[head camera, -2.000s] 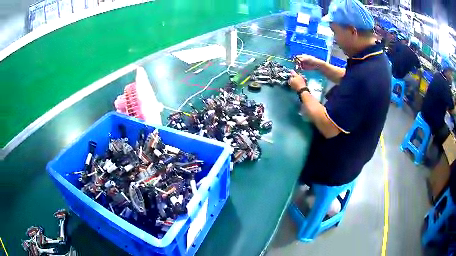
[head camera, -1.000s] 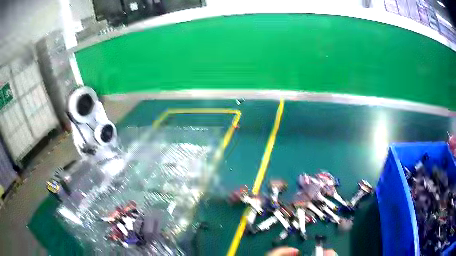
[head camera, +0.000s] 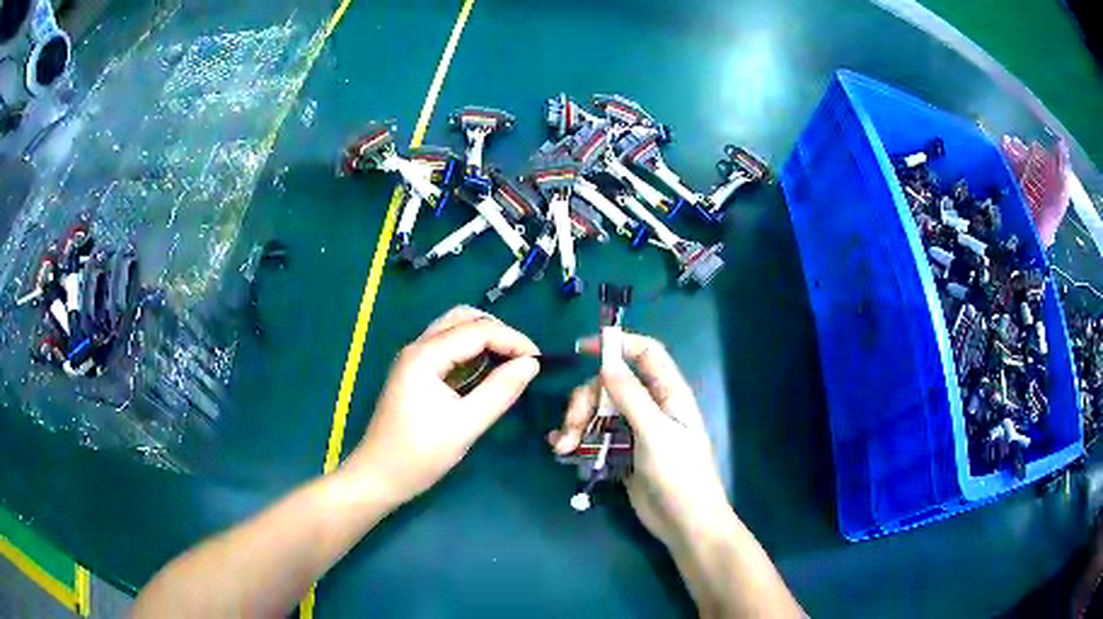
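My right hand (head camera: 659, 435) holds one wire harness (head camera: 611, 351) upright. Its small black connector points away from me, its white sleeve is in the middle, and its wide grey and brown-red connector is near my palm. A white tip sticks out below. My left hand (head camera: 442, 405) pinches a thin dark strip (head camera: 559, 358), perhaps tape, which reaches towards the harness. A dark, yellowish thing shows inside its curled fingers; I cannot tell what it is. A loose pile of similar harnesses (head camera: 559, 206) lies beyond my hands.
A blue tote (head camera: 865, 327) full of harnesses stands at the right, with more harnesses and a pink ribbed object (head camera: 1038, 187) behind it. Clear plastic sheet (head camera: 157, 133) lies at the left with a small harness cluster (head camera: 79, 296) on it. A small dark piece (head camera: 269, 256) lies beside it.
The view has swung from the seated worker and tote to the bench, then down. My hands, barely visible at the bottom edge one second ago, are now fully in view with the harness.
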